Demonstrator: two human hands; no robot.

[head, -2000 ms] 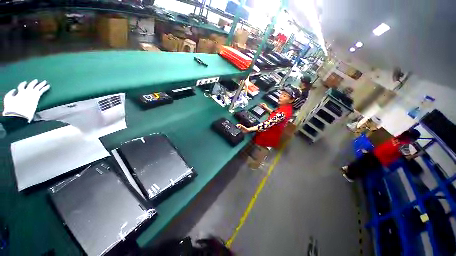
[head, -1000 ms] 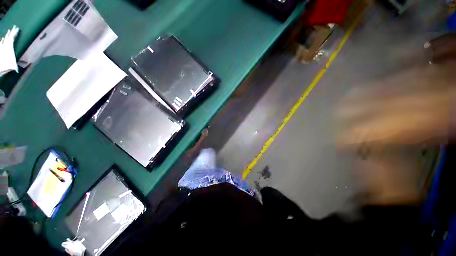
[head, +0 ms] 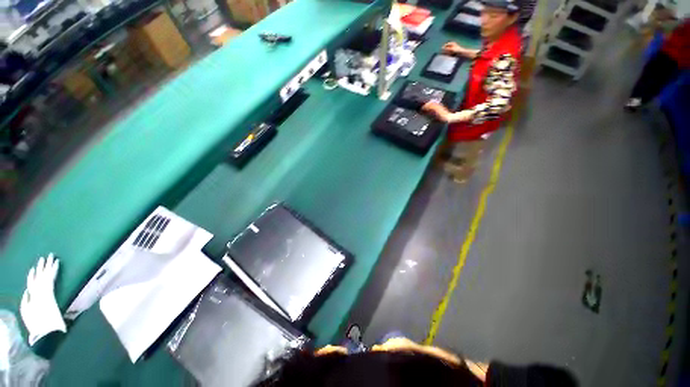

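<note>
Two closed dark laptops in clear, shiny film lie side by side on the green bench: the farther laptop [head: 287,261], with small white labels, and the nearer laptop [head: 231,340], cut off by the bottom edge. A white strip lies along the farther one's near side. White sheets [head: 163,291] lie left of them, partly against the nearer laptop. Neither of my hands can be made out. A dark shape with a thin skin-coloured rim crosses the bottom edge; I cannot tell what part of me it is.
A white glove [head: 41,298] and crumpled clear plastic [head: 19,363] are at the left. A dark device [head: 253,143] lies farther along the bench. A person in a red vest [head: 492,83] has a hand near dark laptops [head: 408,127]. A yellow line [head: 473,242] marks the floor.
The view has swung up and along the bench. The clipboard and third laptop seen low at the left have left the picture, as has the blurred tan shape at the right.
</note>
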